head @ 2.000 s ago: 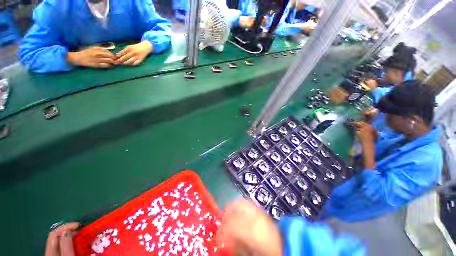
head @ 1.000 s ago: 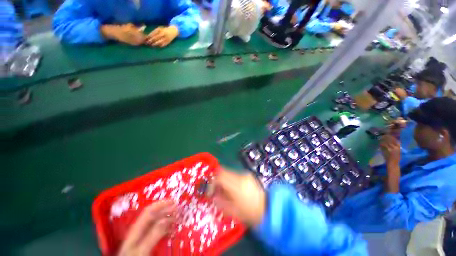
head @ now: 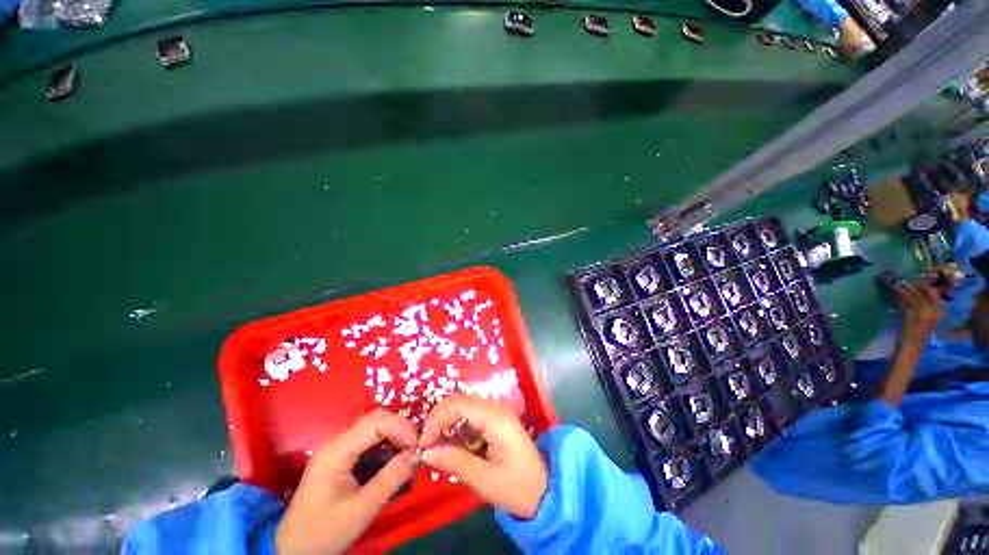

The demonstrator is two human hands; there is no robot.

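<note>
The red plastic tray (head: pixel 241 407) lies in front of me with many small white parts (head: pixel 418 347) scattered in it and a small heap at its left. My left hand (head: pixel 352 477) and my right hand (head: pixel 483 450) meet over the lower part of the tray, fingertips pinched together. A small dark thing (head: pixel 377 464), probably a watch housing, shows partly between my left fingers. A dark and yellowish bit shows inside the curl of my right hand; I cannot tell what it is. Something tiny and white shows at the fingertips.
A black blister tray (head: pixel 649 352) with housings in its pockets lies to the right. A grey metal post (head: pixel 824 114) slants behind it, with a green and white spool (head: pixel 835 247) beyond. Dark housings (head: pixel 174 50) lie along the far strip. Another worker's blue sleeve (head: pixel 878 450) is at the right.
The view has tilted down onto the tray. My right hand came in over the tray from the blister tray side with a dark thing. My left hand moved from the tray's left edge to meet it.
</note>
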